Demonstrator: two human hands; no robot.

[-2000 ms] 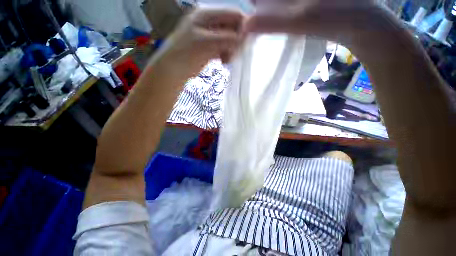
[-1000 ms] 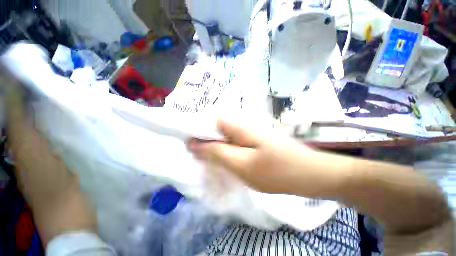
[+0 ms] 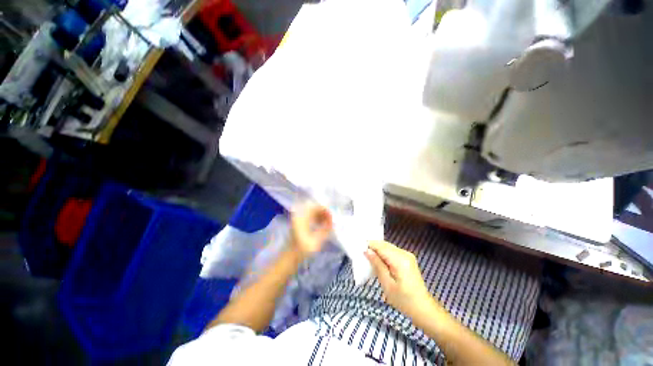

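A white garment piece [image 3: 315, 107] lies over the left of the sewing table and hangs down over its front edge towards the lap. My left hand [image 3: 311, 227] is at its lower left edge, blurred; its fingers look bent, but whether they grip the cloth is unclear. My right hand [image 3: 398, 271] pinches the hanging lower end of the piece, just right of my left hand. The sewing machine head [image 3: 573, 121] stands to the right of the cloth, apart from my hands. The presser foot area [image 3: 494, 175] shows under it.
Striped cloth [image 3: 458, 279] covers my lap. A blue crate [image 3: 125, 264] stands on the floor at left, and another, with white pieces [image 3: 240, 251], is beside my lap. A pale heap [image 3: 594, 322] lies at lower right. Another table [image 3: 129, 96] with white cloth is at upper left.
The raised, stretched white piece is now down over the table's left part. Both hands have come close together near the lap. The view has moved closer to the machine head.
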